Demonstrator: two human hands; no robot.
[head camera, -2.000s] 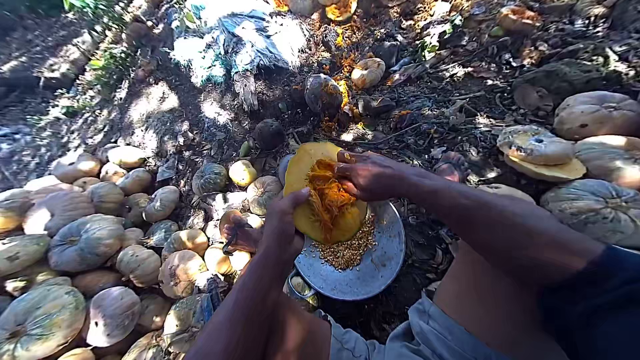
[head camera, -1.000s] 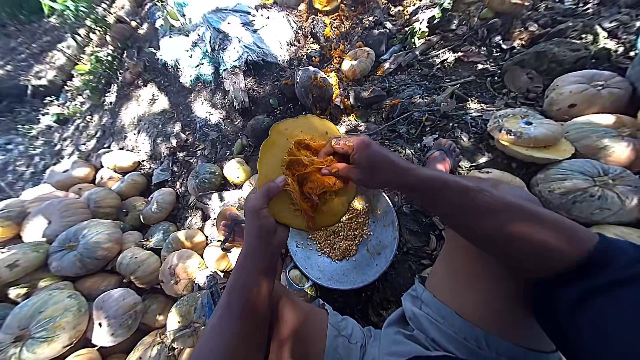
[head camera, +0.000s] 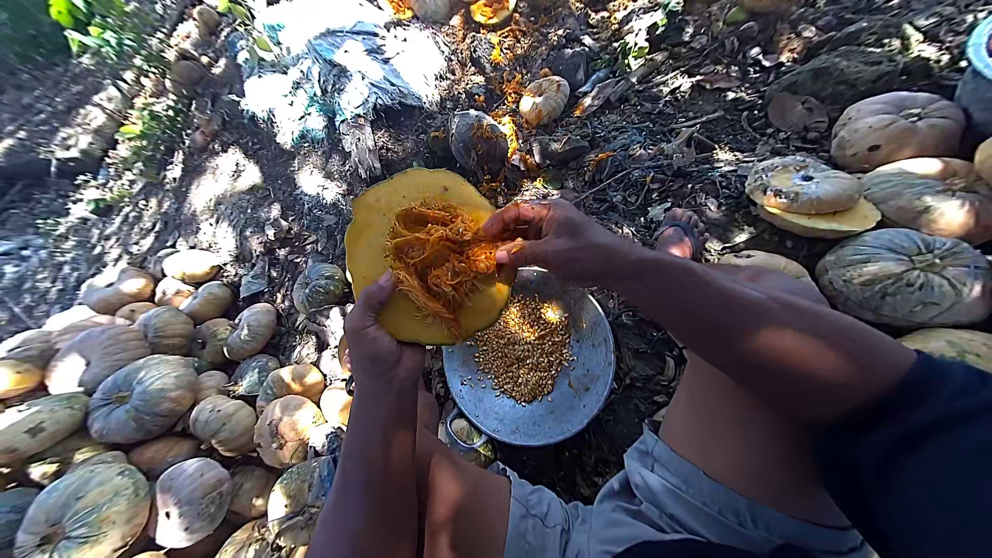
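Note:
My left hand (head camera: 381, 333) grips the lower left edge of a halved yellow pumpkin (head camera: 372, 232), its cut face turned up. Stringy orange pulp (head camera: 438, 256) fills the hollow at its middle. At the right side of that hollow, the fingers of my right hand (head camera: 542, 236) pinch some of the pulp; the fingertips are stained orange. Below and partly behind the pumpkin half is a round grey metal pan (head camera: 585, 403) with a loop handle. Pale pumpkin seeds (head camera: 527, 349) lie heaped inside the pan.
Whole pumpkins (head camera: 143, 399) are piled at the left. More pumpkins (head camera: 905, 277) lie at the right, near a cut pumpkin (head camera: 821, 221) resting on its flat slice. Crumpled pale sheeting (head camera: 364, 66) and a small pumpkin (head camera: 544, 101) are on the littered ground ahead. My sandalled foot (head camera: 680, 234) is beyond the pan.
My right hand has moved from over the middle of the pulp to its right side. The left hand keeps its hold on the pumpkin half.

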